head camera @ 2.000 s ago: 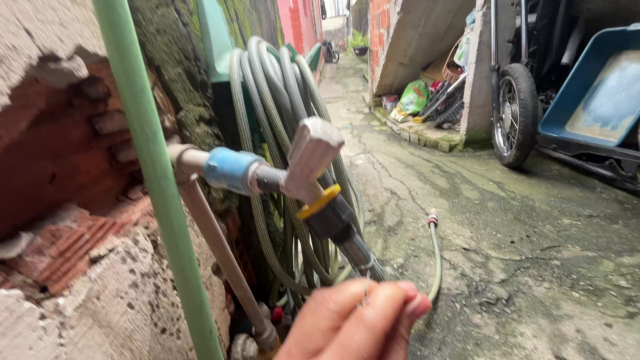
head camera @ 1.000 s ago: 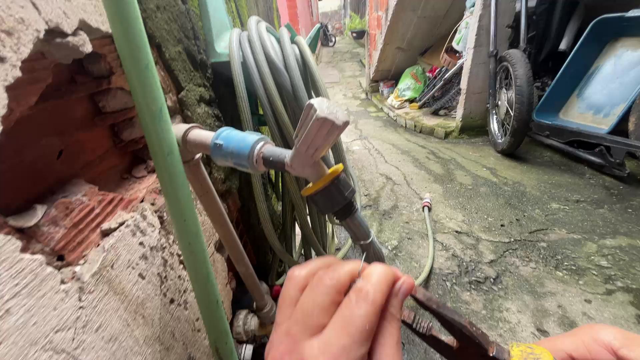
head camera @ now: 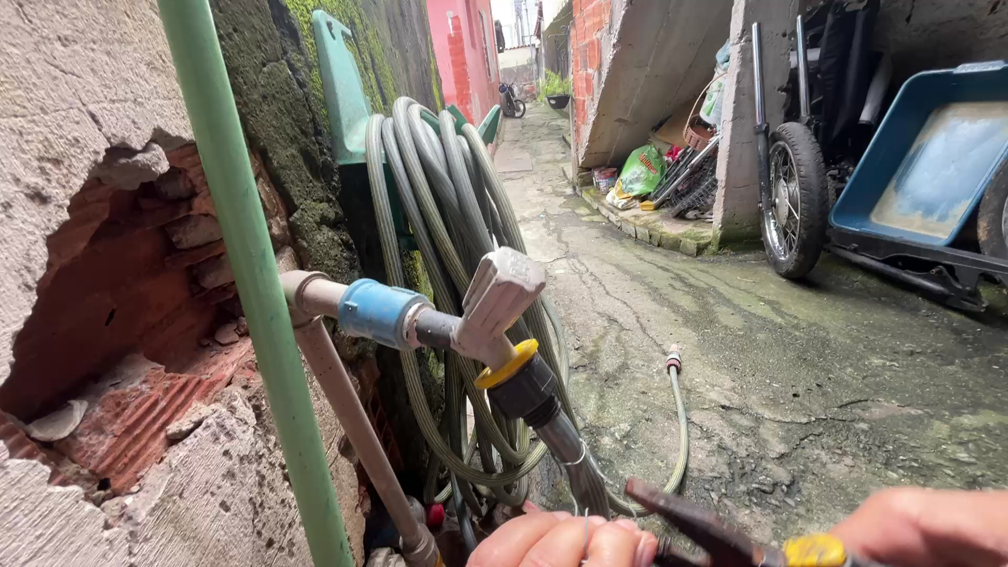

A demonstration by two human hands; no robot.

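Note:
At the bottom edge my left hand (head camera: 563, 542) is closed around the grey hose (head camera: 579, 465) just below the tap. Thin wire (head camera: 583, 455) loops round the hose, and a piece of it shows at my fingers. My right hand (head camera: 921, 524), lower right, holds rusty pliers (head camera: 693, 516) with yellow on the handle; their jaws are beside my left fingers, partly cut off. Above, the hose joins a black connector (head camera: 524, 386) with a yellow ring (head camera: 506, 364) on the plastic tap (head camera: 500, 299). A blue fitting (head camera: 382, 313) links the tap to the wall pipe (head camera: 354, 425).
A green pole (head camera: 252, 283) stands before the broken brick wall (head camera: 150, 315). Behind the tap, a coiled hose (head camera: 402, 197) hangs on a green holder (head camera: 346, 94). A hose end (head camera: 675, 362) lies on the concrete. A wheel (head camera: 791, 201) and blue tray (head camera: 874, 157) stand at right.
The pliers and my right hand, out of view two seconds ago, came in from the lower right. My left hand now appears lower in view, with more of the wired hose showing above it.

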